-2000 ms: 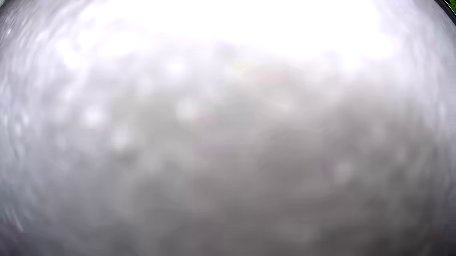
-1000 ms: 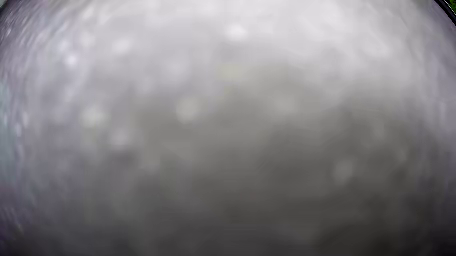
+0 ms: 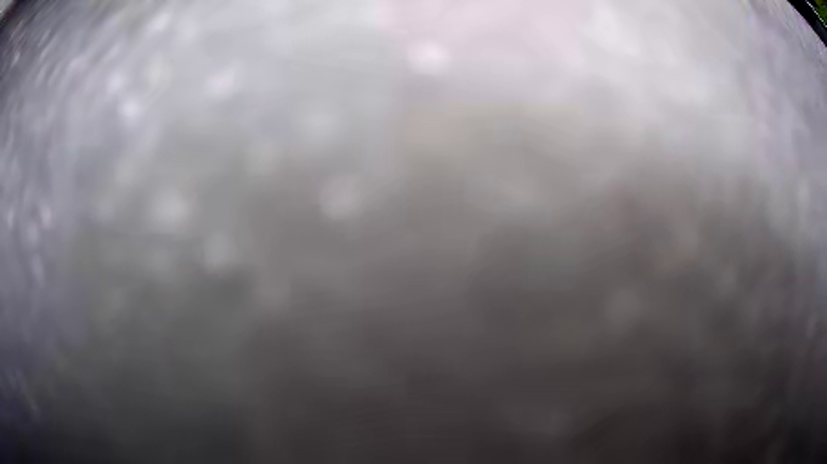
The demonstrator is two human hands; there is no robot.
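A grey, milky blur fills almost the whole head view, brighter at the top and darker at the bottom, with several pale round spots in it. No object, part or work surface can be made out through it. Neither my left hand nor my right hand can be seen. Whatever lies in front of me is hidden by the blur.
A dark curved edge with a small bit of green beyond it shows at the top right corner. Nothing else can be told apart.
The blur was very bright at the top two seconds ago and is duller now. A faint pink tint now shows at the top middle. No movement of any object can be made out.
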